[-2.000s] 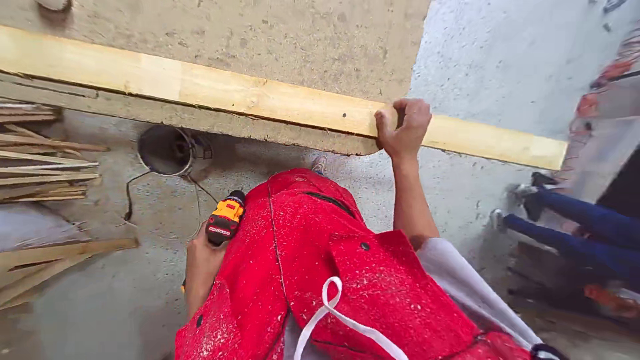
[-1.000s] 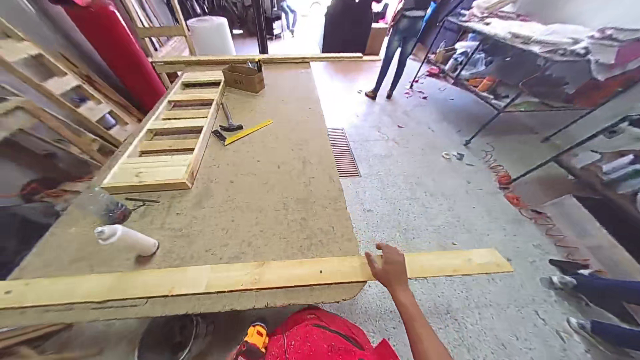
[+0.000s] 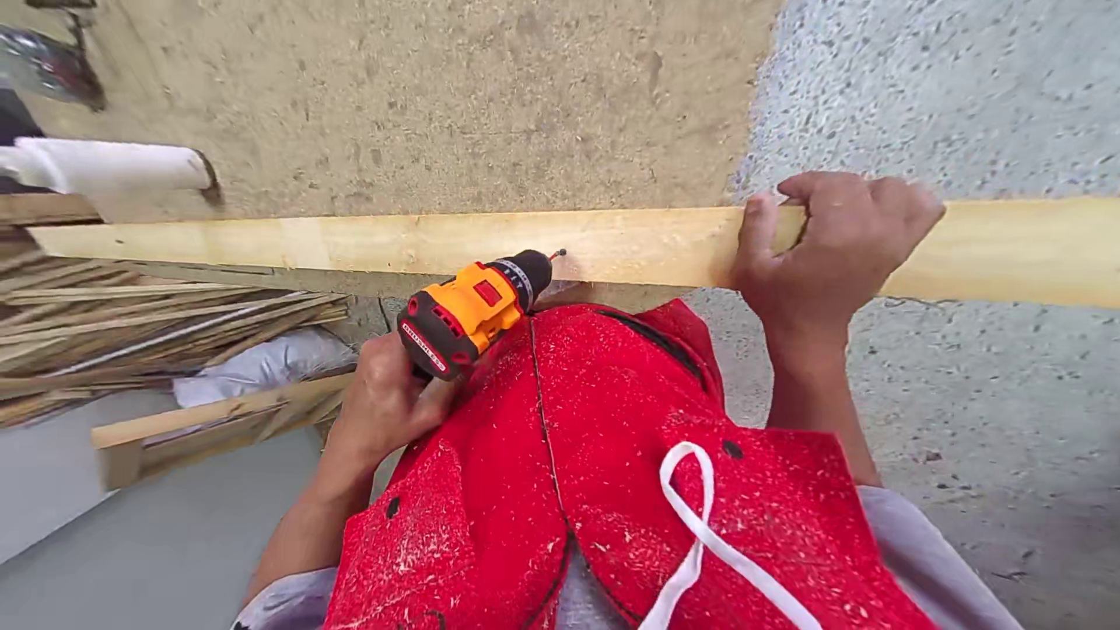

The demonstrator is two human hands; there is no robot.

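My left hand (image 3: 394,398) is closed on a yellow and black cordless drill (image 3: 477,315). Its thin bit points up and right, with the tip at a small dark spot on a long pale wooden board (image 3: 367,243); whether that spot is a screw head or a hole is unclear. My right hand (image 3: 836,241) grips the same board farther right, fingers over the far edge and thumb on the upper face. The board lies along the near edge of a particleboard tabletop (image 3: 490,105) and sticks out past its right side.
On the tabletop at left lies a white bottle (image 3: 131,166), with a blurred dark object (image 3: 57,66) beyond it. Thin wood strips (image 3: 149,324), a whitish bag (image 3: 262,363) and a wooden frame piece (image 3: 219,411) are below left. Speckled floor (image 3: 980,420) shows at right.
The drill in my left hand has come up from beside my body to the board. My right hand stays on the board. The view has swung back down after looking ahead.
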